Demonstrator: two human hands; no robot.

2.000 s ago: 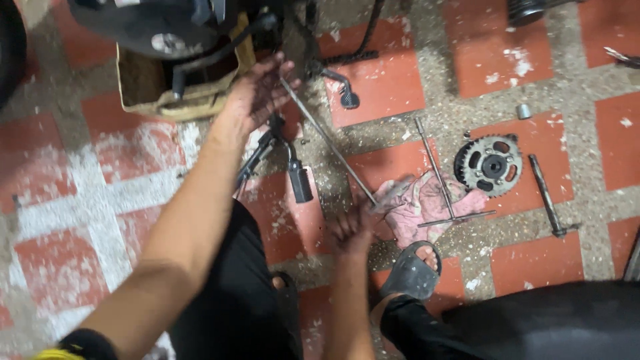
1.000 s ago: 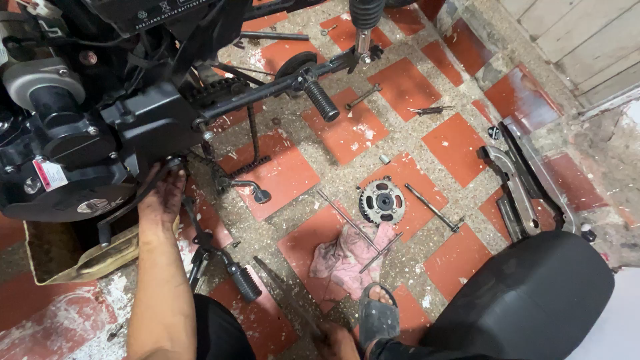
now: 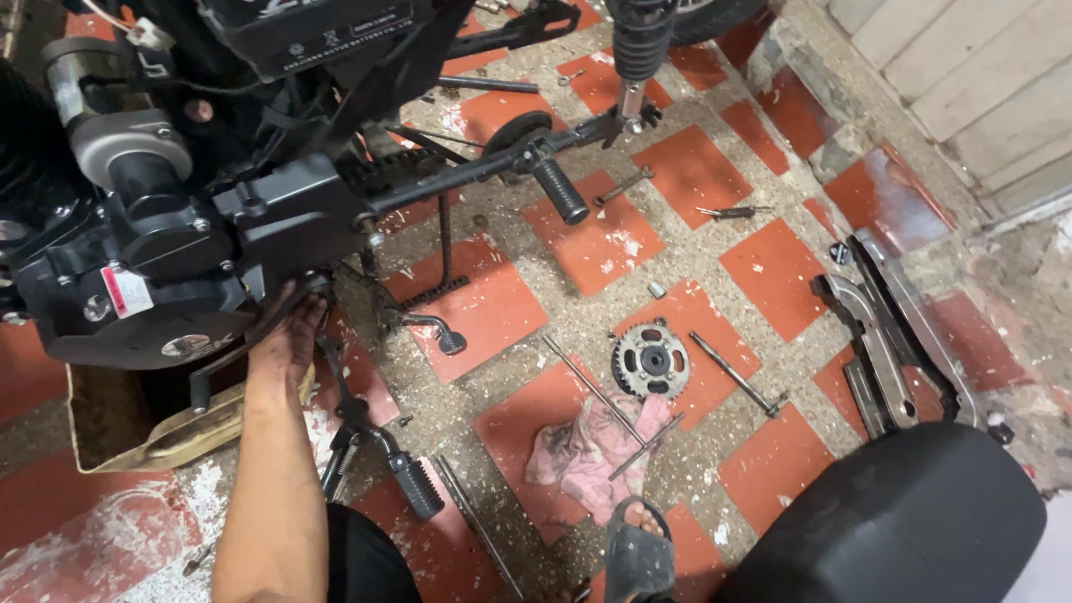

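Note:
My left hand point(image 3: 289, 337) reaches up under the rear of a motorcycle's black engine cover point(image 3: 159, 318), beside a pedal lever point(image 3: 201, 389). Its fingertips are partly hidden at the lever's pivot, so its grip is unclear. Only a dark sliver of my right hand point(image 3: 556, 596) shows at the bottom edge, near the lower end of long thin metal rods point(image 3: 479, 529). A T-handle tool point(image 3: 596, 392) lies across a stained pink cloth point(image 3: 563, 456). Beside the cloth are a rear sprocket point(image 3: 651, 360) and an axle bolt point(image 3: 730, 368).
A yellowish cut-open container point(image 3: 180, 444) stands under the engine. The footrest point(image 3: 559, 191) juts out. On the tiled floor lie a wrench point(image 3: 622, 188), a socket point(image 3: 657, 290) and metal covers point(image 3: 875, 360). A black padded seat point(image 3: 896, 519) occupies the lower right.
My left hand has left the upper end of a thin rod and is now under the engine. My right hand, earlier plainly visible, is almost out of view. The view has shifted greatly.

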